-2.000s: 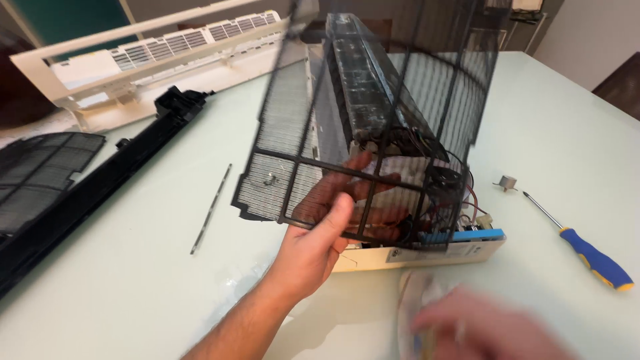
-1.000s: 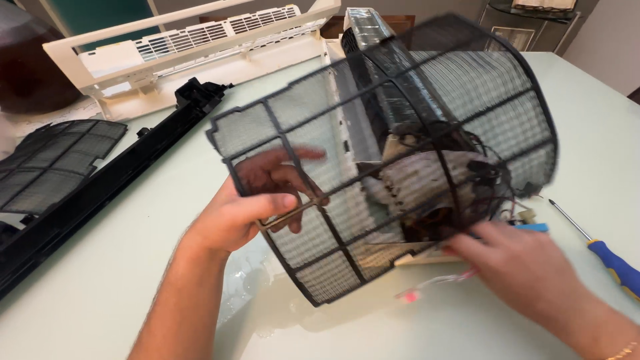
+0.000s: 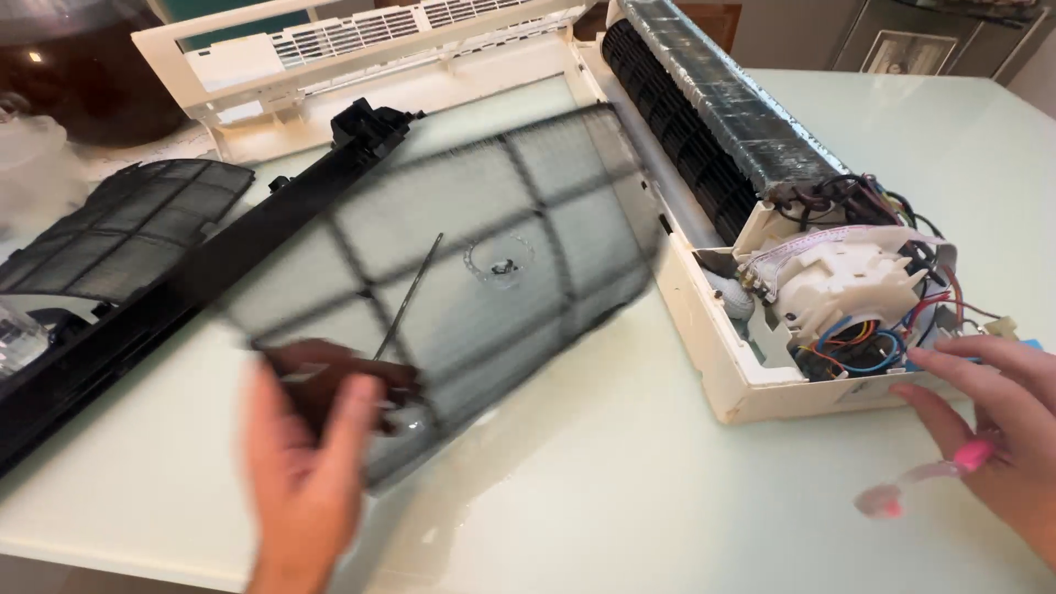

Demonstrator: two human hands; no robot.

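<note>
My left hand [image 3: 313,454] grips the near left corner of a black-framed mesh air filter [image 3: 462,272], which is blurred and hangs over the glass table. Through the mesh a thin dark rod [image 3: 410,293] and a small wet patch show. At the right, my right hand [image 3: 982,412] holds a thin clear and pink item [image 3: 973,454], too blurred to name, beside the corner of the white air conditioner base [image 3: 726,388]. That base carries a long finned coil [image 3: 726,91], a black cross-flow fan [image 3: 676,132], a white plastic motor cover [image 3: 850,276] and coloured wires.
A long black plastic trim piece [image 3: 206,280] lies diagonally at the left, with a second mesh filter [image 3: 132,223] behind it. The white front frame [image 3: 371,66] stands at the back. A large dark container [image 3: 82,82] is at the far left.
The filter has moved left, away from in front of the air conditioner base, and the wiring end is uncovered. My right hand has moved right along the base. The view has shifted.
</note>
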